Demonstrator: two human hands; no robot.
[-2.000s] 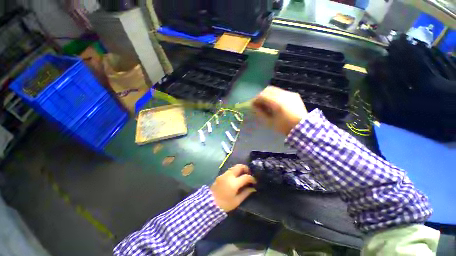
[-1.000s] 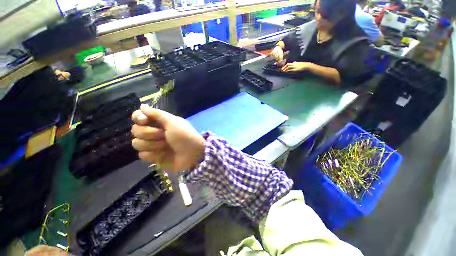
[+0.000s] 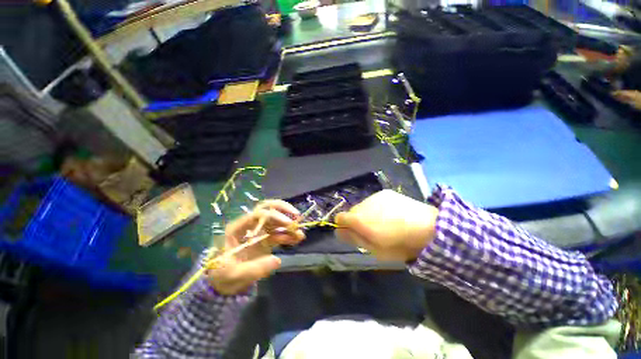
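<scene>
My left hand (image 3: 246,249) holds a yellow wire harness (image 3: 184,289), whose loose end hangs past my left wrist. My right hand (image 3: 386,223) pinches the same harness just to the right, near the middle of the view. Small silvery pieces branch off the wire between the hands. A black multi-cell housing (image 3: 362,188) lies behind the hands on the dark mat (image 3: 299,170) and is partly hidden by them. A second yellow wire harness (image 3: 242,170) with white pieces lies left of the mat.
Tan parts tray (image 3: 167,212) at left. Black housings (image 3: 327,112) stand behind the mat. Blue sheet (image 3: 506,158) lies at right, with a spare yellow harness bundle (image 3: 393,126) beside it. Blue crates (image 3: 70,224) stand at far left. Another person's hand (image 3: 627,97) shows at the right edge.
The view has swung back from the right side to the bench. My right hand has come down to the middle. My left hand, mostly out of view before, now holds the harness with it.
</scene>
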